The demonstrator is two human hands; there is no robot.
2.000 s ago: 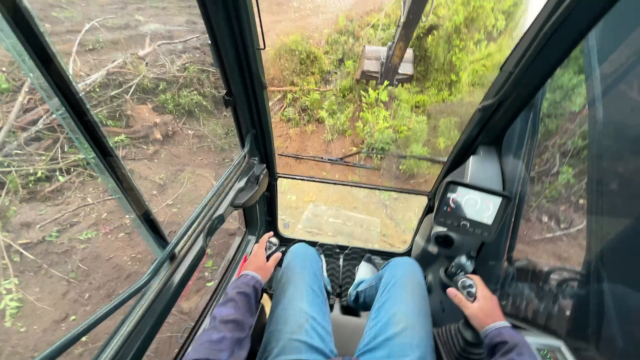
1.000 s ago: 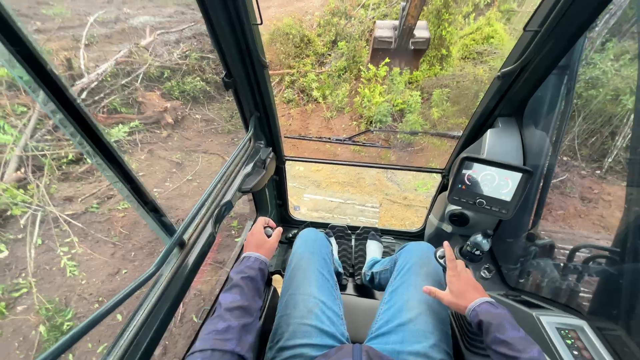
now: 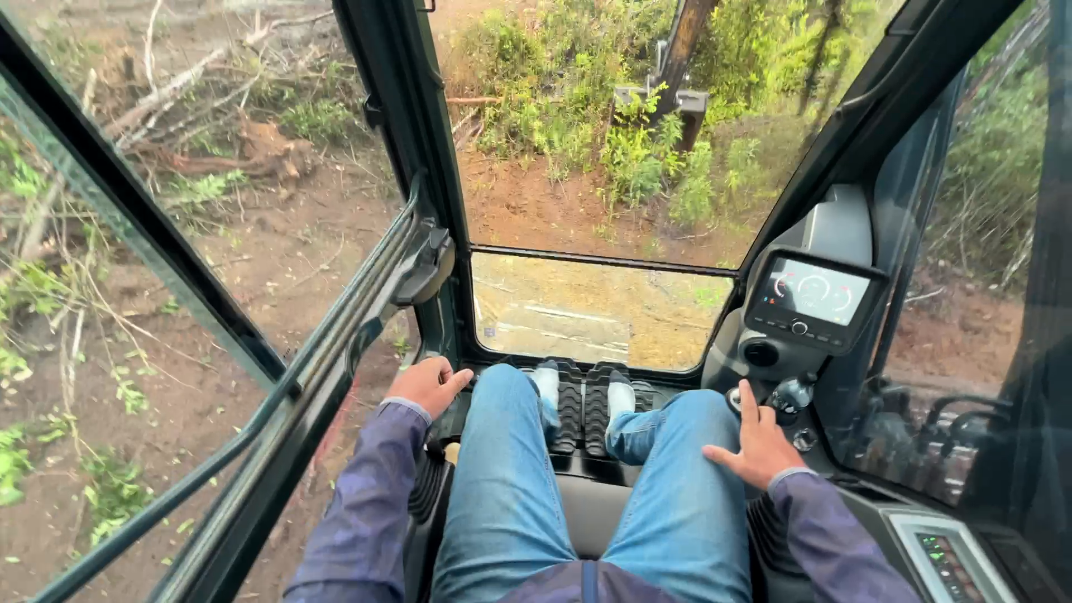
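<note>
Inside an excavator cab, my left hand (image 3: 429, 387) is curled over the left control lever, whose grip it mostly hides; the thumb points right. My right hand (image 3: 758, 444) has its index finger stretched forward and thumb out to the left, beside my right knee. A round silver-topped control (image 3: 735, 400) shows by its index finger; contact with it is unclear. Two feet in light socks rest at the ribbed black pedals (image 3: 596, 410). Through the windscreen, the excavator's bucket (image 3: 687, 109) hangs on its arm (image 3: 688, 42), partly behind green bushes.
A lit monitor (image 3: 814, 291) stands at the right pillar, above a console with a switch panel (image 3: 946, 557). A handrail (image 3: 335, 335) runs along the left door side. Outside left lie cut branches (image 3: 180, 88) and a torn stump (image 3: 272, 155) on brown soil.
My right hand was wrapped on the right joystick two seconds ago; its fingers have since spread. My left thumb now sticks out. The bucket and arm have shifted amid the bushes. The view has tilted somewhat.
</note>
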